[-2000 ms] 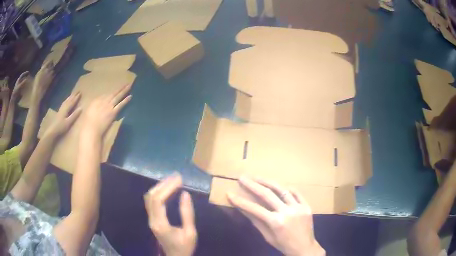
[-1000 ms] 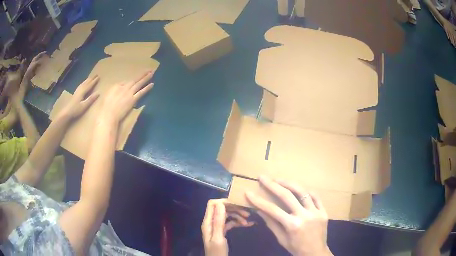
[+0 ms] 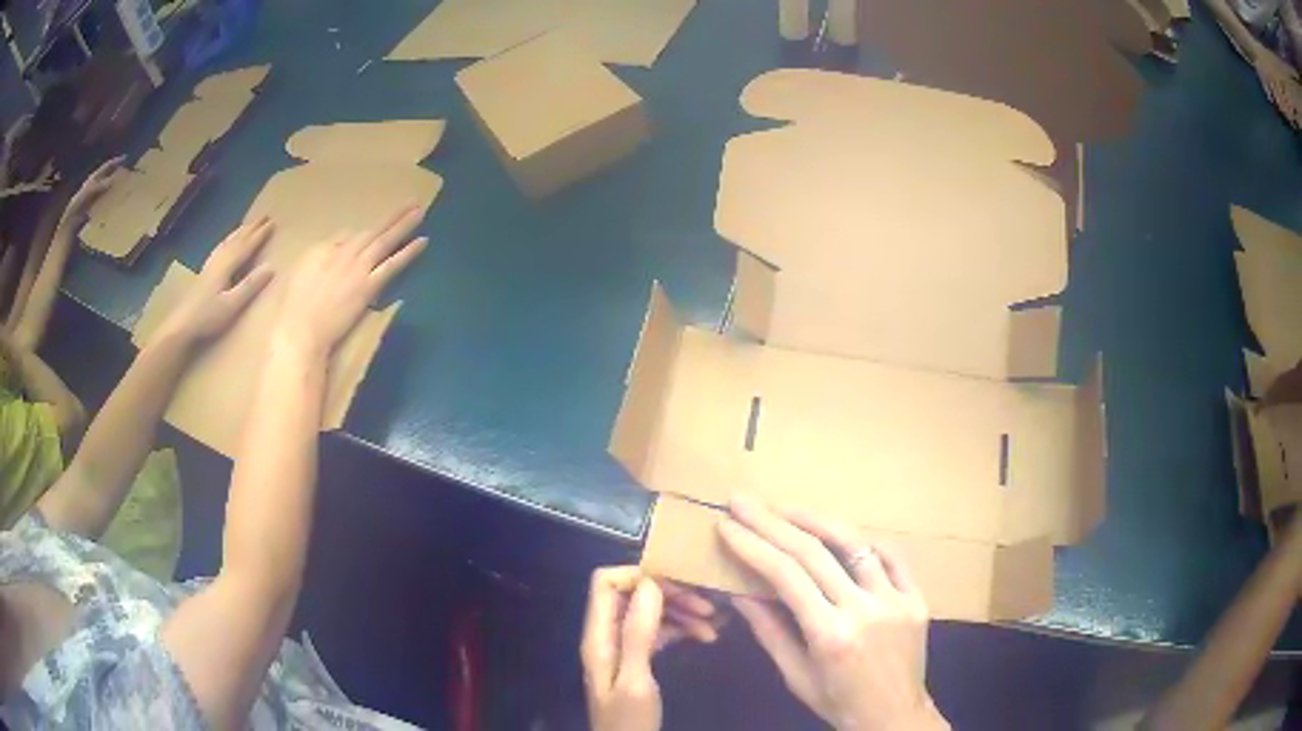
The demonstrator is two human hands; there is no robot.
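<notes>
A part-folded box blank [image 3: 871, 436] lies in front of me at the table edge. Its side walls stand partly up at left and right, and two dark slots show in its base. The large notched lid panel [image 3: 900, 214] lies beyond the base. The front panel [image 3: 700, 547] sticks out over the table edge. My right hand [image 3: 843, 614] has its fingers on top of the front panel and its thumb at the near edge. My left hand [image 3: 628, 643] pinches the front panel's left corner; some fingertips are hidden.
The table [image 3: 528, 329] is dark green. A closed box [image 3: 554, 114] lies beyond to the left, with a flat cardboard sheet [image 3: 643, 32] behind it. At left, another person's hands [image 3: 321, 293] press a blank [image 3: 293, 193]. A part-folded blank [image 3: 1275, 457] and a person's arm [image 3: 1231, 650] are at right.
My left hand has moved right and taken hold of the front panel's left corner. My right thumb has shifted to its near edge. The camera view has also shifted.
</notes>
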